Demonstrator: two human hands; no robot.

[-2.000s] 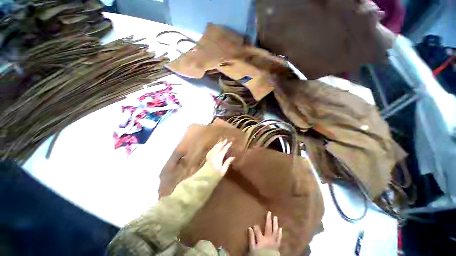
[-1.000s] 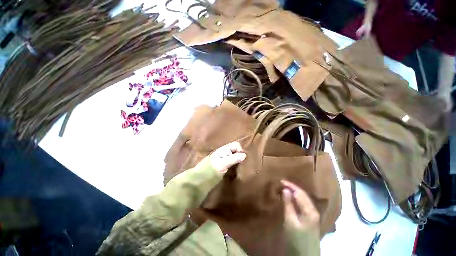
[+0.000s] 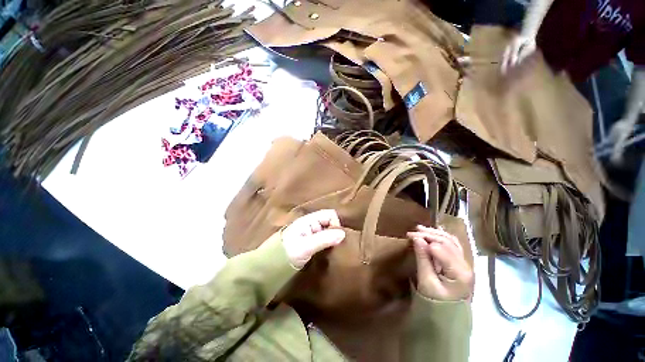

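Brown bag panels (image 3: 353, 283) with looped strap handles (image 3: 382, 205) lie in a stack in front of me on the white table. My left hand (image 3: 312, 237) pinches the top edge of the upper panel, left of the front handle. My right hand (image 3: 442, 261) pinches the same edge to the right of that handle, fingertips together. The handle loop stands up between my hands. More loops are massed behind it.
Loose strap strips (image 3: 120, 78) are heaped at the left. Red patterned scraps (image 3: 230, 95) lie around a dark flat object (image 3: 212, 140). More bag panels (image 3: 495, 106) are heaped at the back right. A person in maroon (image 3: 590, 35) reaches over them. A small dark tool (image 3: 515, 348) lies at the lower right.
My hands have gone from lying on the stack to pinching the upper panel's edge. The front handle now stands up between them. The other person's hand has moved over the back panels.
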